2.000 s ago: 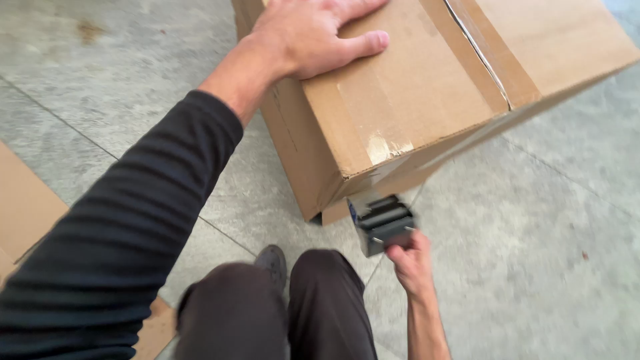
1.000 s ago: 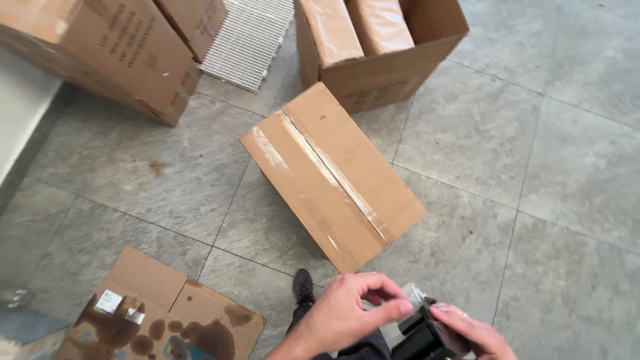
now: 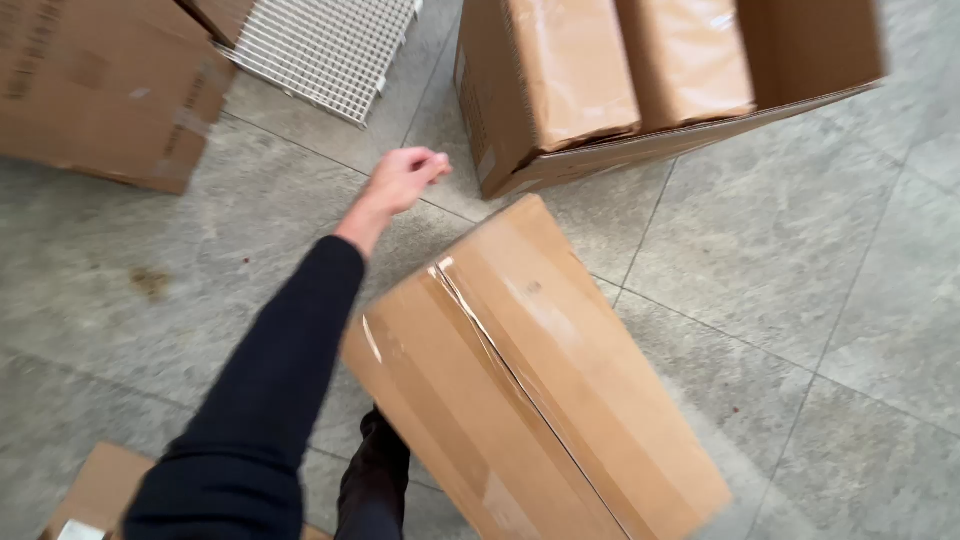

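My left hand [image 3: 405, 178] reaches out above the floor, just past the far left edge of a closed cardboard box [image 3: 525, 375]. Its fingers are curled together, and whether something small sits between them cannot be told. Clear tape lies along parts of the box top, where a narrow seam runs between the flaps. My right hand is out of the picture, and so is the dark tape dispenser.
Beyond the box stands an open carton [image 3: 675, 142] holding brown packages. A white plastic grid [image 3: 322, 52] lies on the floor beside a large printed carton [image 3: 97, 90]. Flattened cardboard [image 3: 105, 480] is at the lower left, near my leg.
My left hand has moved away from the dark tape dispenser and out past the box's far edge. My right hand and the dispenser have left the view, which now shows the box closer.
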